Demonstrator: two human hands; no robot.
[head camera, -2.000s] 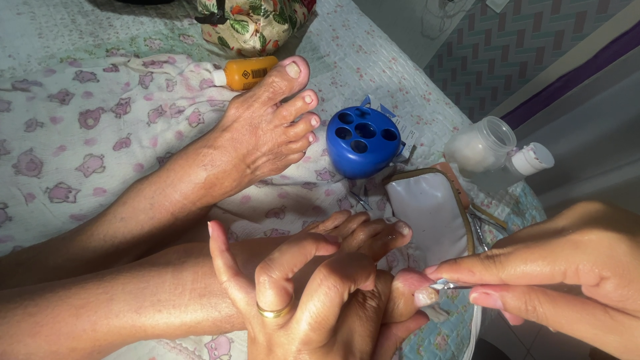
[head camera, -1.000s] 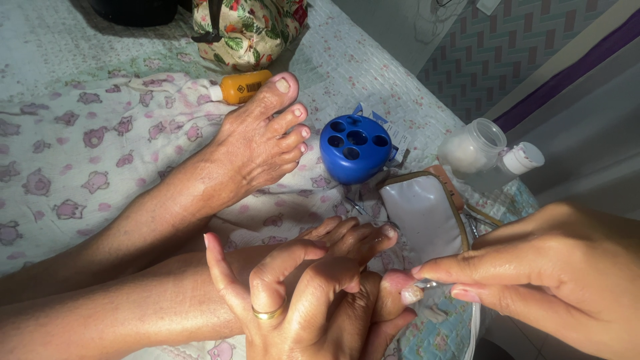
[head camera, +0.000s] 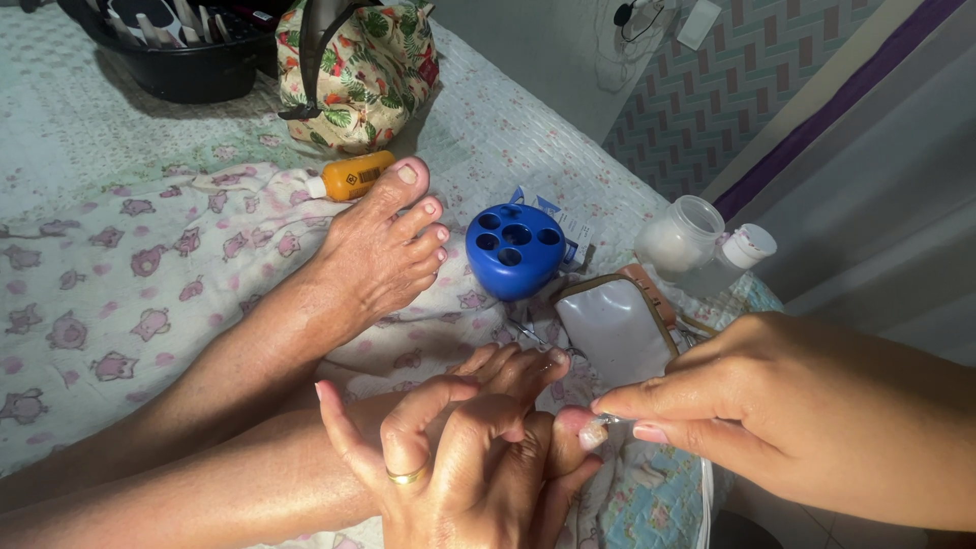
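My left hand, with a gold ring on one finger, grips the front of another person's near foot around its big toe. Between thumb and fingers, my right hand pinches a small metal nail tool; its tip is at the edge of the big toenail, and its rest is hidden by my fingers. The person's other foot lies on a cloth printed with pink animals, toes up, apart from my hands.
Beyond the near foot stand a blue holder with round holes, a grey pouch, a clear jar and a white-capped bottle. Farther back are an orange bottle, a floral bag and a black basin. The bed's edge runs along the right.
Both hands keep about the same place at the big toe, with the metal tool still in my right hand. The view has shifted slightly.
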